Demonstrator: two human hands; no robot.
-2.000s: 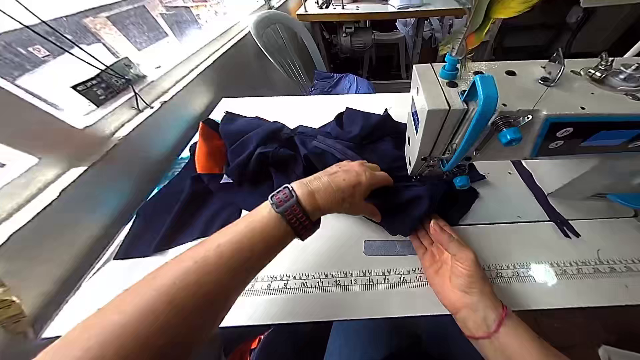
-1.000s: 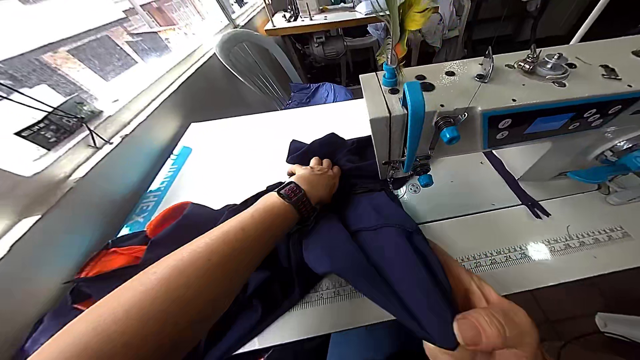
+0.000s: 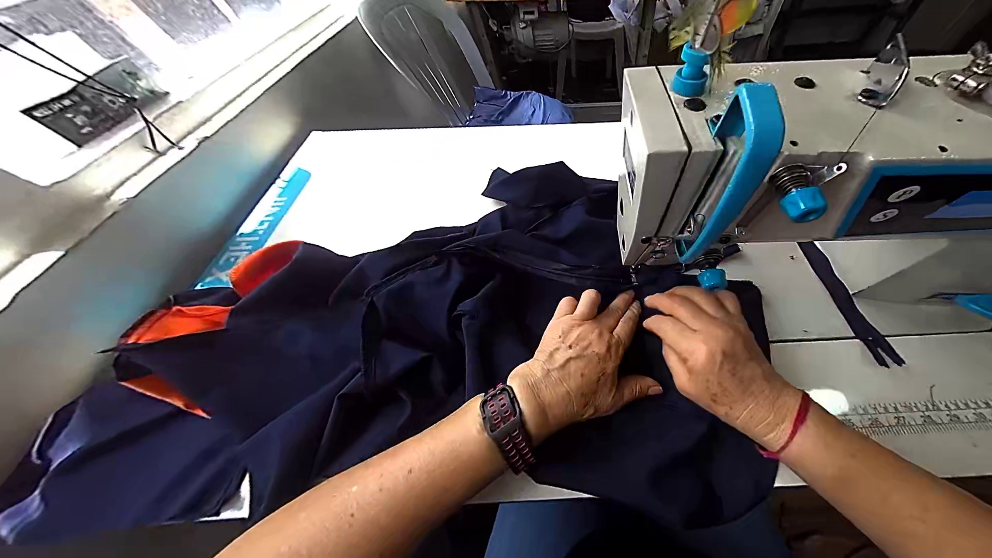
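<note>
A navy fabric garment (image 3: 418,310) with orange parts (image 3: 182,322) at its left lies spread over the white table and under the head of a sewing machine (image 3: 713,163). My left hand (image 3: 585,356), with a watch at the wrist, rests on the cloth just in front of the needle area, thumb spread from the fingers. Close to its right, my right hand (image 3: 713,353) touches the cloth with bent fingers. Whether its fingertips pinch the cloth is not clear. The presser foot is largely hidden by the machine head and fabric.
A narrow navy strip (image 3: 852,310) lies on the machine bed at the right. A measuring tape scale (image 3: 914,415) runs along the table's front. Beyond the table stands a plastic chair (image 3: 426,54) with blue cloth (image 3: 519,107). A window ledge borders the left side.
My right hand has moved from the lower right, where it held up an edge of the cloth, to beside the needle area. My left hand has come back toward me from behind the needle area. The garment lies flatter.
</note>
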